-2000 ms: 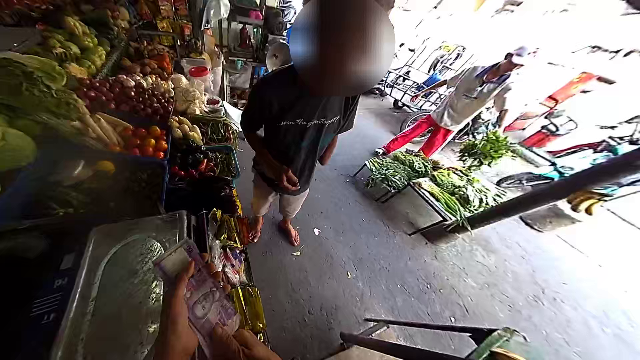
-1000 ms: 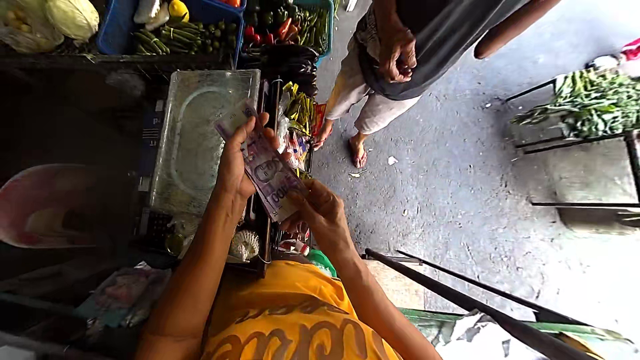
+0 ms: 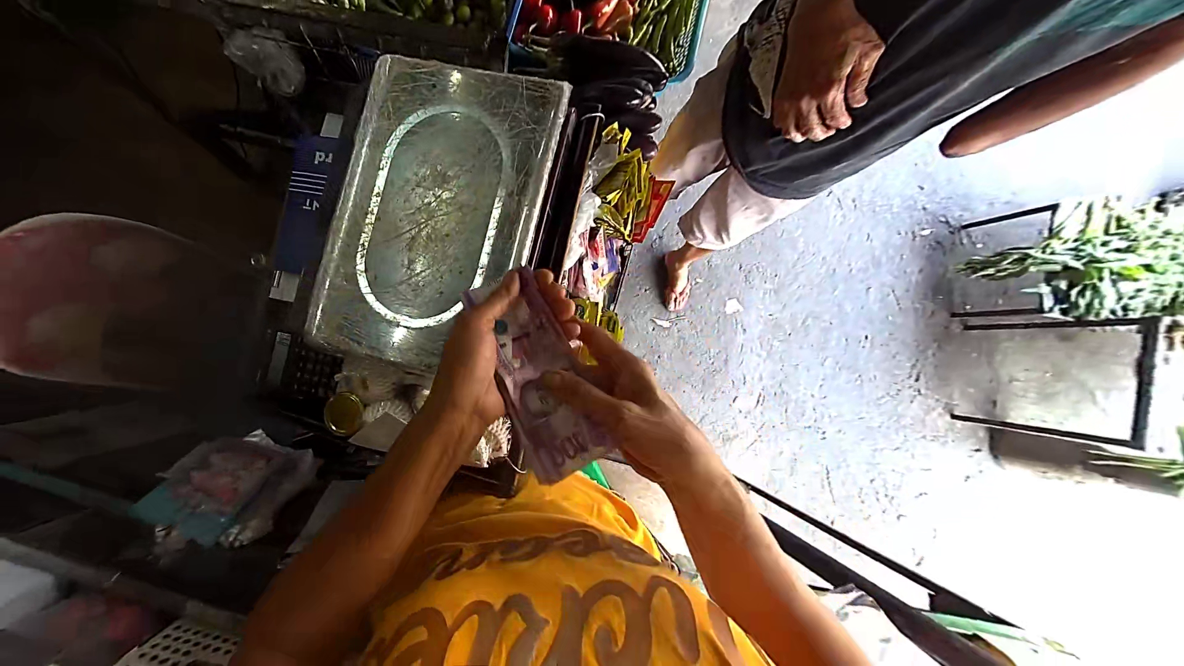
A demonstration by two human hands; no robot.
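Purple banknotes (image 3: 550, 407) lie between my two hands, low in the middle of the head view. My left hand (image 3: 476, 356) grips their upper end, thumb on top and fingers wrapped behind. With its thumb across the face of the notes, my right hand (image 3: 620, 398) holds their right side. How many notes there are, I cannot tell. Just beyond my left hand is a scratched metal weighing pan (image 3: 435, 199) on a scale (image 3: 305, 185). A person in a dark shirt (image 3: 888, 92) stands across from me at the upper right, one hand (image 3: 828, 69) curled at the front.
Eggplants (image 3: 615, 79) and a blue crate of peppers and green beans (image 3: 661, 37) stand beyond the pan. Yellow packets (image 3: 624, 190) hang along its right side. Leafy greens (image 3: 1101, 259) rest on a metal-framed stand at right. Plastic bags (image 3: 231, 481) lie at lower left, near a small jar (image 3: 344, 413).
The view has turned downward from the street and stall. Both my hands stay on the banknotes; my right thumb now lies further across their face than one second ago.
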